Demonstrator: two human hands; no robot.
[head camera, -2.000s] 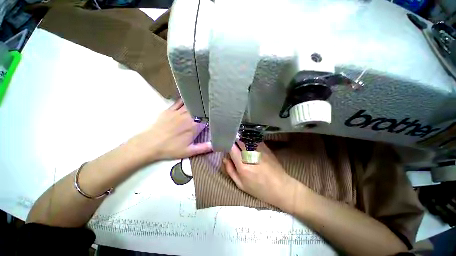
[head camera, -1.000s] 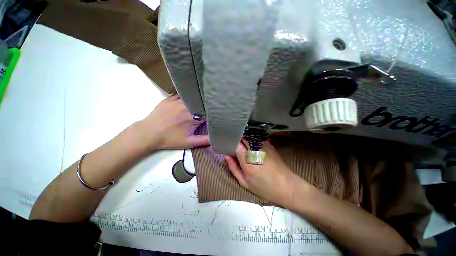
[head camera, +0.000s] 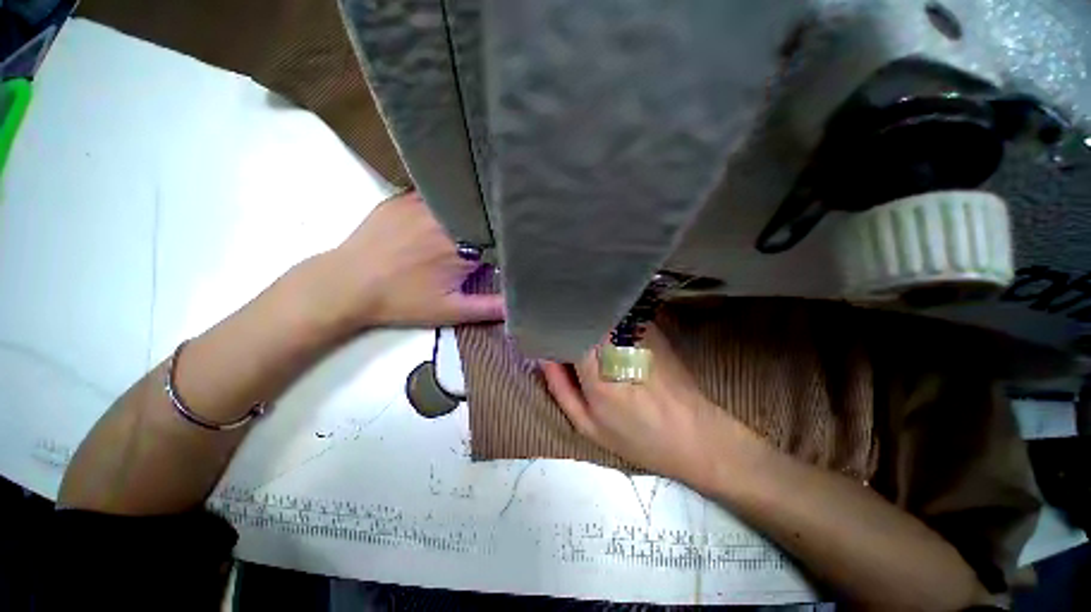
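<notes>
The brown ribbed cloth lies under the sewing machine head and spreads to the right and to the back left. My left hand lies flat on the cloth left of the needle area, fingers partly hidden by the head. My right hand rests on the cloth to the right, its fingertips near the needle area and partly hidden behind the small cream knob. Neither hand visibly grips the cloth. Purple light falls on the cloth. The needle and presser foot are hidden by the head.
The white table has ruler marks along its near edge. A small round grey-brown piece lies left of the cloth. A white ribbed dial sticks out from the machine face. A green plastic edge shows at far left.
The view has moved closer to the machine head, which fills more of the picture. Both hands keep nearly the same places on the cloth.
</notes>
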